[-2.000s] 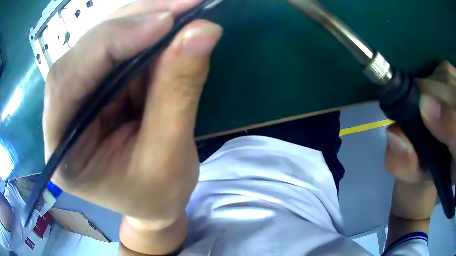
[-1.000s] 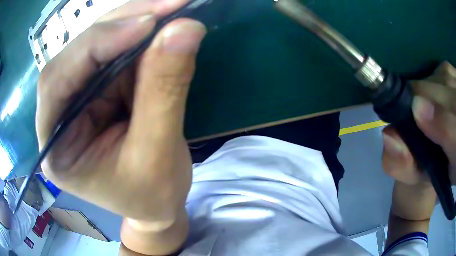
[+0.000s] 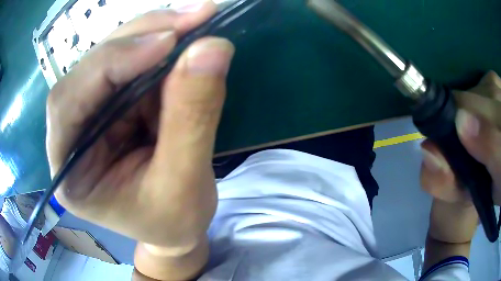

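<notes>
My left hand (image 3: 143, 137) holds long thin black tweezers (image 3: 90, 131) between thumb and fingers. Their tips run out at the top edge, so I cannot see what they touch. My right hand (image 3: 472, 137) holds a soldering iron (image 3: 439, 115) by its black grip. The iron's silver barrel points up and left, and its tip is cut off or hidden at the top edge. A white panel (image 3: 68, 35) with holes lies at the upper left, partly behind my left hand.
The green bench mat (image 3: 307, 82) ends at a light brown edge in front of my body. A person's arm (image 3: 6, 239), cartons (image 3: 88, 244) and a blue thing show at the lower left. A yellow floor line (image 3: 398, 140) is at the right.
Compared with one second ago, my left hand and the tweezers have shifted slightly right. The iron has shifted only a little to the right.
</notes>
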